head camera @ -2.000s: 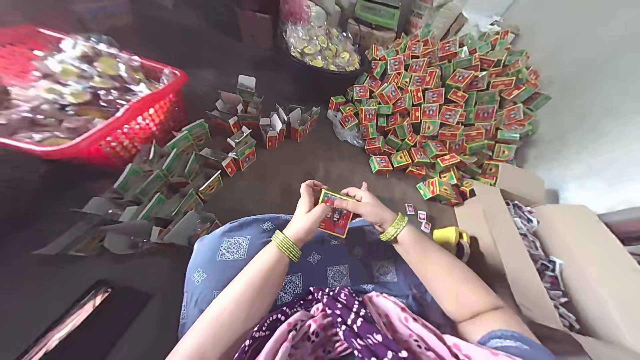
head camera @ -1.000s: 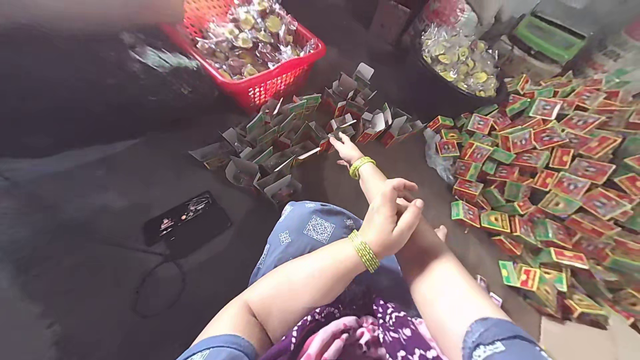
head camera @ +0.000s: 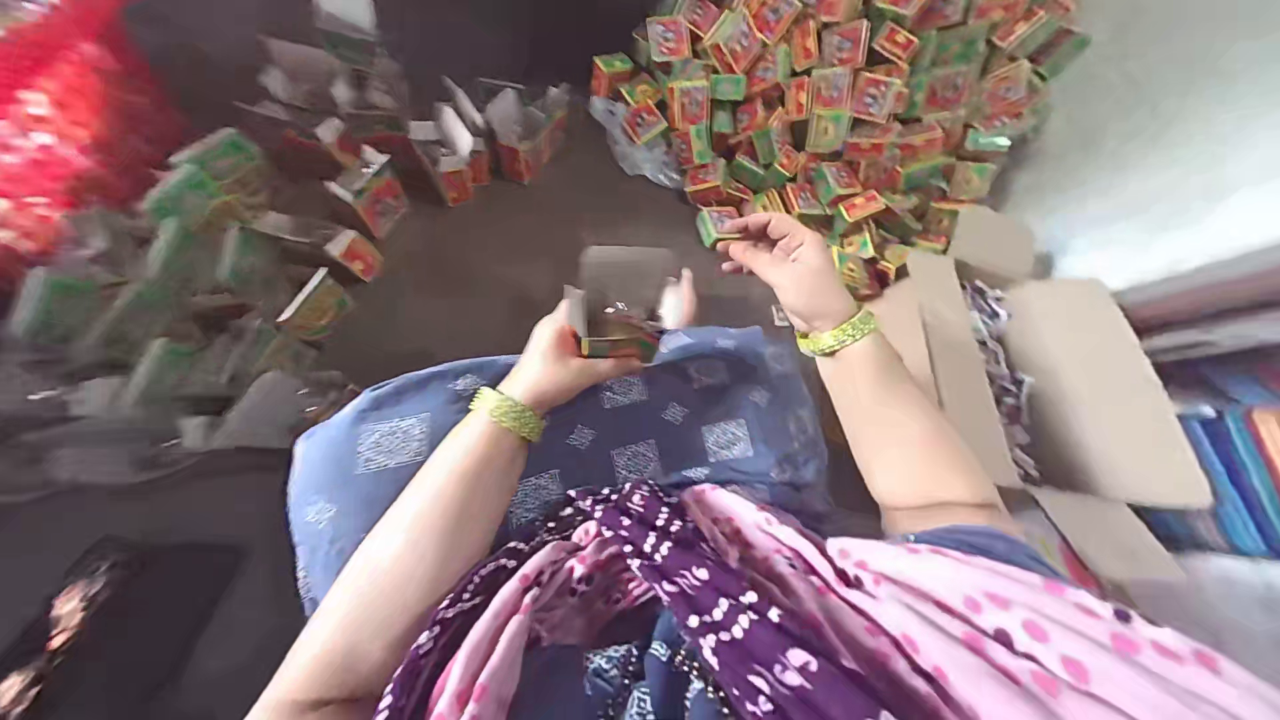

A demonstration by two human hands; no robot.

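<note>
My left hand [head camera: 575, 350] holds a small cardboard box [head camera: 620, 325] with its flaps up and open, just above my lap; something inside is too blurred to name. Out to the right, beside the pile of closed red and green boxes [head camera: 830, 90], is my right hand [head camera: 785, 265]. Its fingertips are at a small red and green box [head camera: 718, 227] on the near edge of that pile; whether they grip it cannot be told. Open-flapped boxes [head camera: 220, 250] stand in a blurred group on the floor to the left.
A red plastic basket [head camera: 80, 120] is at the upper left. Near my right arm stands an open carton [head camera: 1090, 390] with small packets [head camera: 1000, 370] inside. A clear plastic bag [head camera: 640, 150] lies by the pile. A dark flat object [head camera: 130, 620] lies at the lower left.
One second ago one hand reached to the open-flapped boxes; now my left hand holds an open box over my lap. My right hand has moved right to the pile. The view has swung right.
</note>
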